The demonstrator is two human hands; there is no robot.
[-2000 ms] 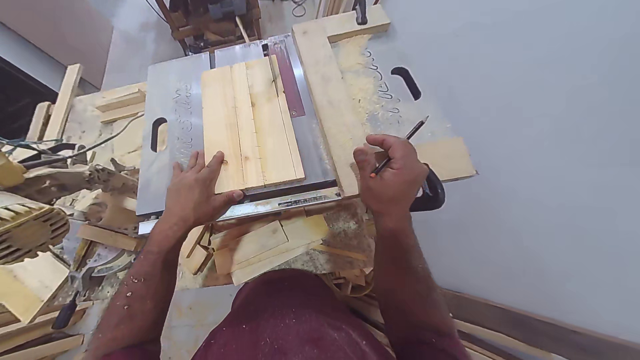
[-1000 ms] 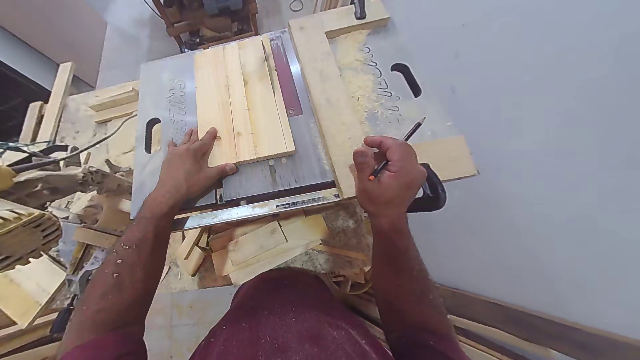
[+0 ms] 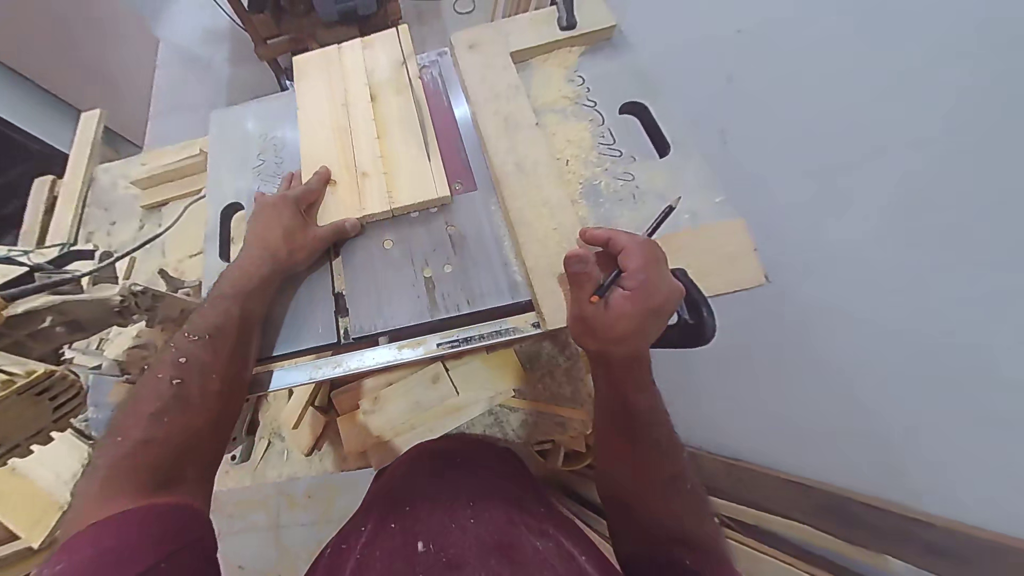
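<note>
My left hand (image 3: 292, 220) rests at the near left corner of a pale wooden board (image 3: 372, 128), thumb against its near edge and fingers spread along its left side. The board lies on the metal top of a table saw (image 3: 400, 272) and bears long grooves or cut lines; its right part lies beside the red insert plate (image 3: 448, 132). Curled around a dark pencil (image 3: 658, 218), my right hand (image 3: 620, 288) is at the near end of a wooden fence (image 3: 524, 168). The pencil's tip points up and right, away from me. No blade can be made out.
Black clamps (image 3: 690, 316) show at the fence's near end and far end. Sawdust (image 3: 572, 128) covers the top right of the fence. Wood offcuts (image 3: 424, 404) lie below the metal front rail (image 3: 400, 356). At left are a cable (image 3: 136, 248), scrap wood and a slotted yellowish object (image 3: 36, 404).
The board has slid away from me across the saw top, uncovering more metal at its near edge. My left hand has moved forward with it. My right hand stays by the fence with the pencil.
</note>
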